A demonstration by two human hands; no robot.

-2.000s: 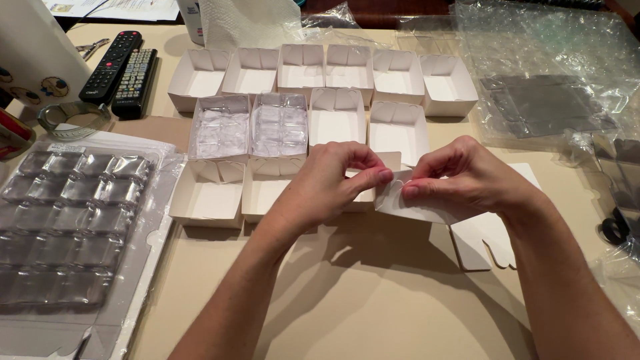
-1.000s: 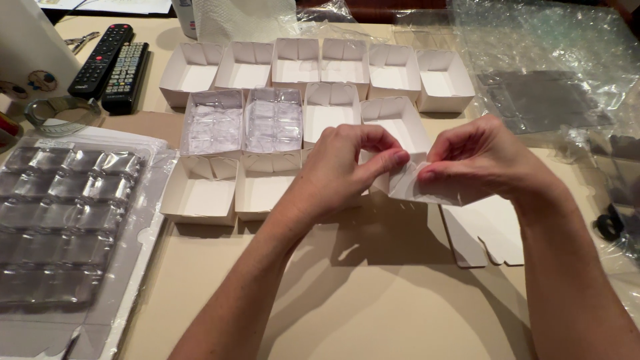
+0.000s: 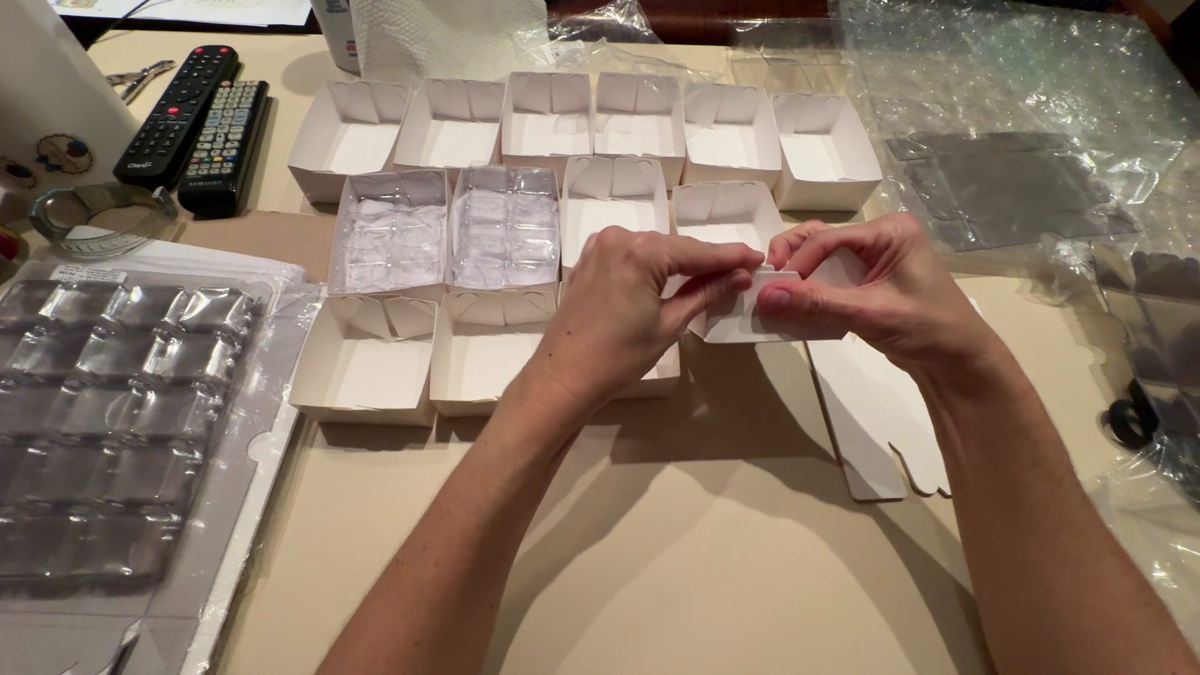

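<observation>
Between my two hands, raised above the table, is a partly folded white cardboard box. My left hand pinches its upper left edge with thumb and forefinger. The thumb of my right hand presses on its near side, while the other fingers curl behind. Behind my hands, open white cardboard boxes stand in rows; my left hand hides part of the nearest row. Two boxes hold clear plastic divided inserts. A flat white cardboard blank lies under my right wrist.
Clear plastic compartment trays lie on the left over flat sheets. Two remote controls, a glass dish and paper towel are farther back. Bubble wrap, plastic film and a black roll occupy the right side.
My right thumb and fingers have shifted their hold on the box piece, and its panels now stand at a different angle. The boxes on the table remain in their rows.
</observation>
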